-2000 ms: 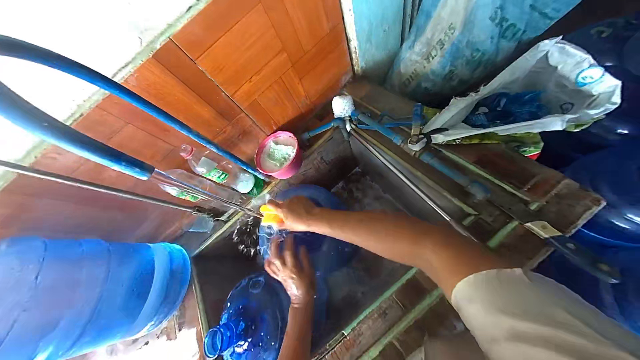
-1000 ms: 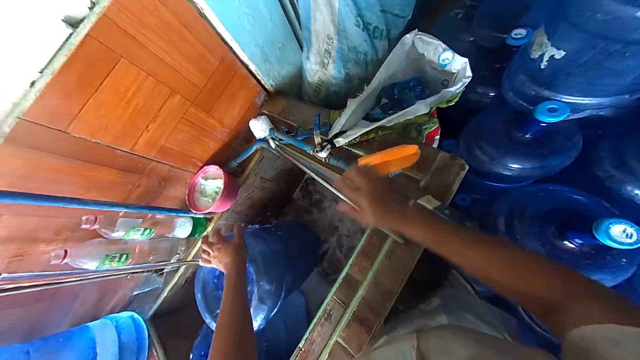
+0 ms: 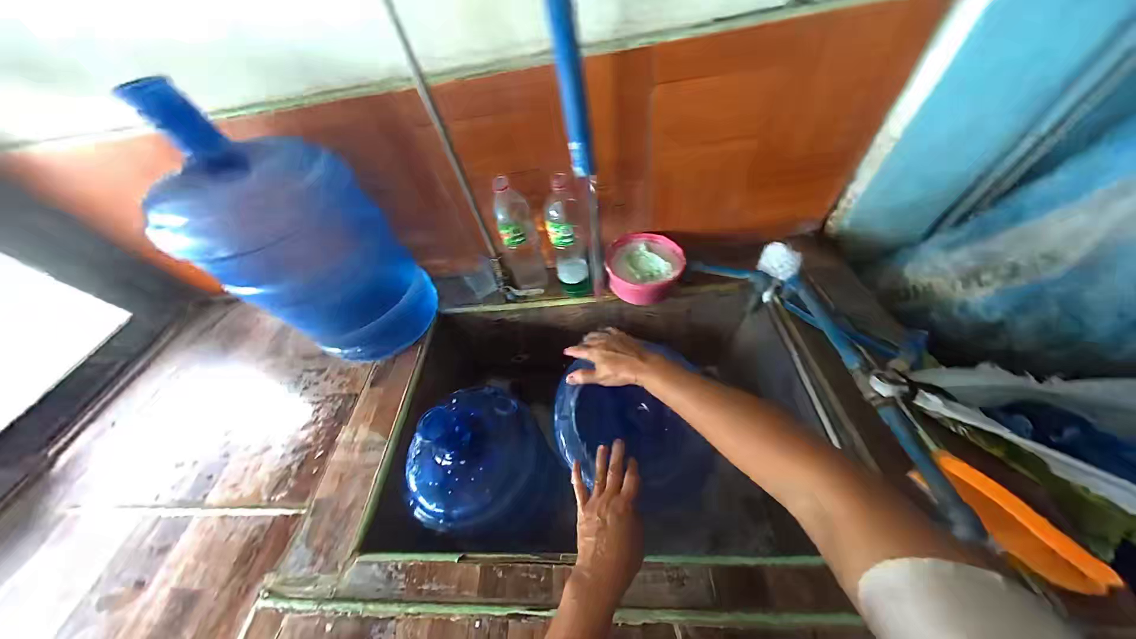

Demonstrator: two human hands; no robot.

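Observation:
Two blue water jugs are in the tiled basin. My right hand [image 3: 614, 357] rests, fingers spread, on the far rim of the right-hand blue jug [image 3: 657, 417], which shows its round end. My left hand [image 3: 609, 519] lies against that jug's near side with its fingers apart. To their left the other blue jug [image 3: 475, 461] stands with its neck up, touched by neither hand. An orange-handled brush or scraper [image 3: 1021, 524], its kind unclear, lies on the ledge at right, beneath the pipes.
A large blue jug [image 3: 293, 240] stands on the tiled counter [image 3: 204, 479] at left. Behind the basin are plastic bottles [image 3: 566, 235], a pink tub of pale paste [image 3: 645, 269] and a blue-sleeved metal rod [image 3: 572, 98]. Blue pipes [image 3: 830, 328] and a white sack [image 3: 985, 399] are at right.
My right hand has let go of the orange-handled tool, which it held near the pipes a second ago, and is now on the jug. The view has turned markedly.

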